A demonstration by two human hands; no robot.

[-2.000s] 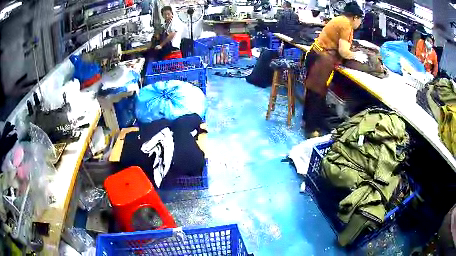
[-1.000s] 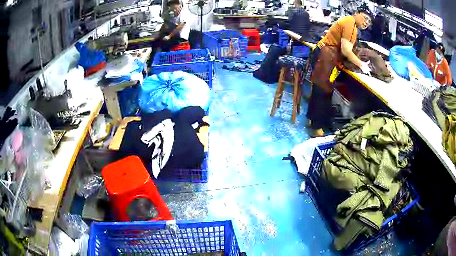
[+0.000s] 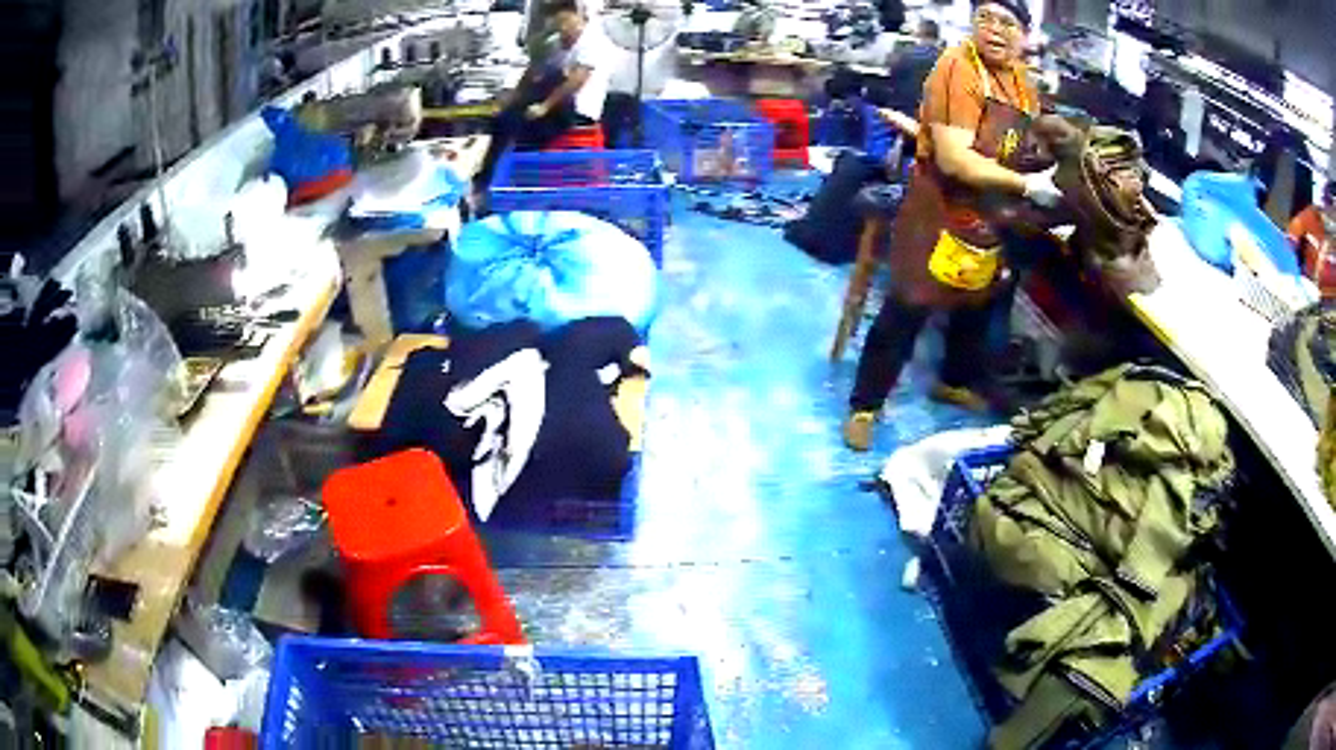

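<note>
Neither of my hands can be made out. A small blurred skin-toned or pinkish patch is cut off at the lower right edge; I cannot tell what it is. Nearest in front of me is a blue lattice crate (image 3: 484,659), cut off by the bottom edge. A red plastic stool (image 3: 393,506) stands just behind it. At the right, another blue crate (image 3: 949,506) is heaped with rumpled olive garments (image 3: 1114,513). Beyond the stool, black garments with a white patch (image 3: 572,410) lie over a blue crate.
A light blue plastic bag (image 3: 550,271) sits behind the black garments. A person in an orange top and brown apron (image 3: 974,176) stands at the right-hand long table (image 3: 1172,315), holding brown cloth (image 3: 1114,205). A wooden stool (image 3: 859,286) is beside them. A bench (image 3: 242,469) runs along the left.
The person in the apron has turned from the table towards me and lifted the brown cloth off it. The view has swung slightly left, so most things sit further right.
</note>
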